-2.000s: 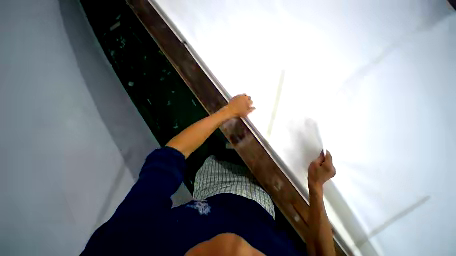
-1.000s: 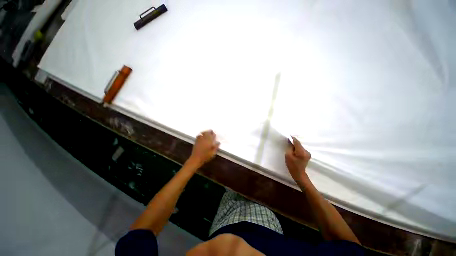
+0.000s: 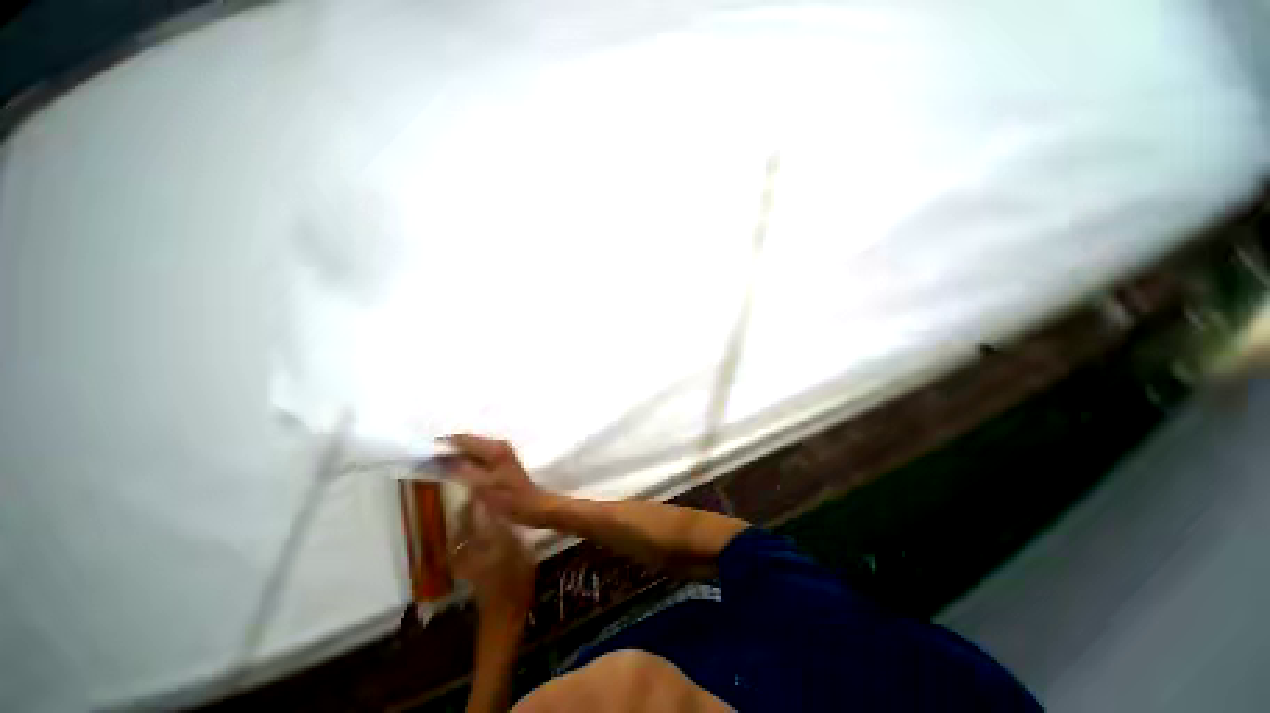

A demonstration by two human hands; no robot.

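Observation:
White fabric covers the table, with a raised, blurred fold and loose edge left of my hands. An orange weight lies near the table's near side; the loose fabric edge hides its upper end. My right hand reaches in from the right, its fingers closed at the loose fabric edge above the weight. My left hand comes up from below, just right of the weight and against my right hand. It is blurred, and its fingers cannot be made out.
The brown table edge runs from lower left to upper right, with white chalk-like marks near my hands. A dark green strip lies beyond it, then a pale floor. A thin shadow-like line crosses the fabric right of my hands.
The view has swung round. My hands, apart along the fabric edge before, are now together beside an orange weight. The dark weight has left the view.

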